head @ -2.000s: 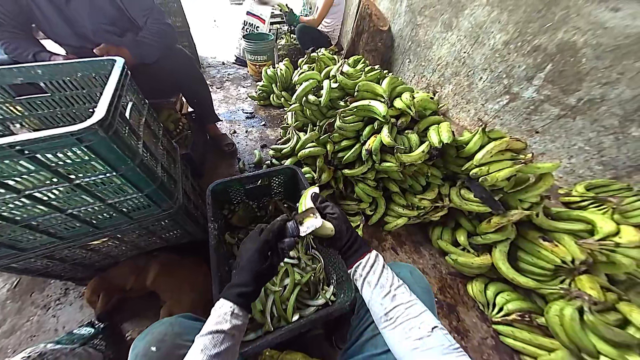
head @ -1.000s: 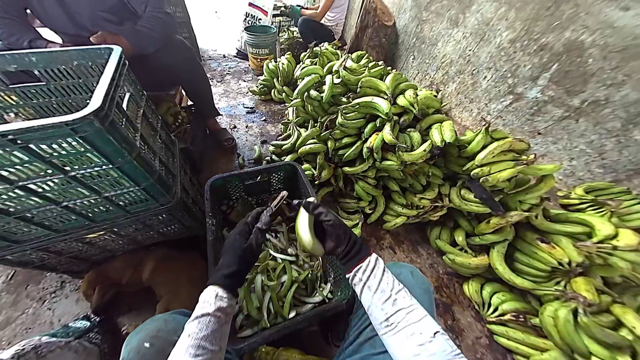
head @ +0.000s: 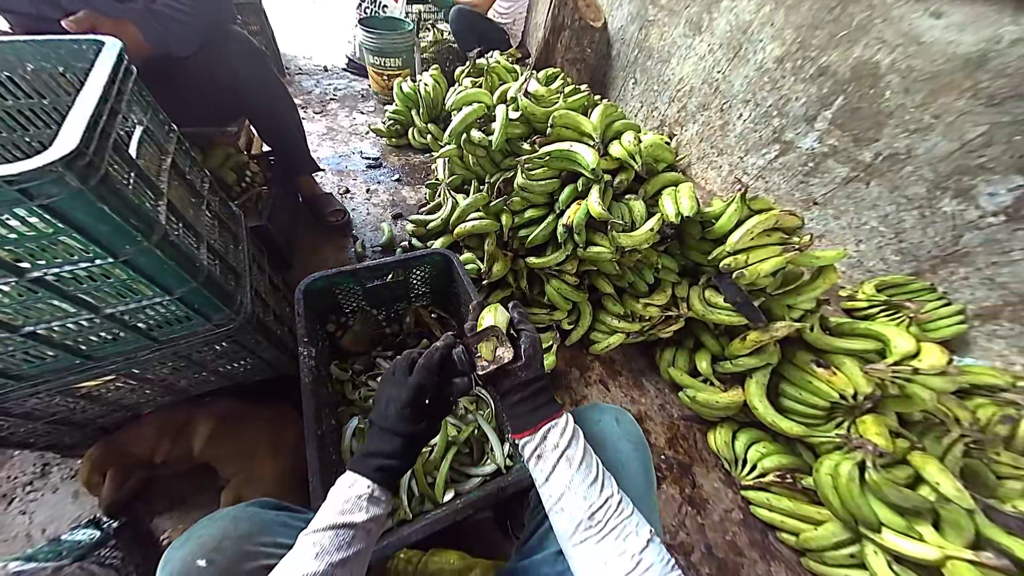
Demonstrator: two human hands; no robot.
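My left hand (head: 420, 396), in a dark glove, grips a small tool with a flat, residue-covered blade (head: 494, 350); its handle is hidden in the fingers. My right hand (head: 518, 372), also gloved, holds a green banana (head: 494, 318), partly hidden by the fingers and the blade. The blade lies across the banana's near part. Both hands are over a dark plastic crate (head: 308, 360), which holds many strips of green peel (head: 448, 460). A large heap of green banana bunches (head: 560, 200) lies beyond and right of the crate.
Stacked green crates (head: 120, 264) stand at left, with a brown dog (head: 216, 440) lying beside them. One person (head: 232, 80) sits behind the crates; another (head: 488, 24) is at the back near a bucket (head: 387, 56). A dark blade-like object (head: 738, 298) rests on the bananas.
One second ago the tool in my left hand was apart from the pale-sided banana in my right. Now the hands are closer together and the blade is at the banana.
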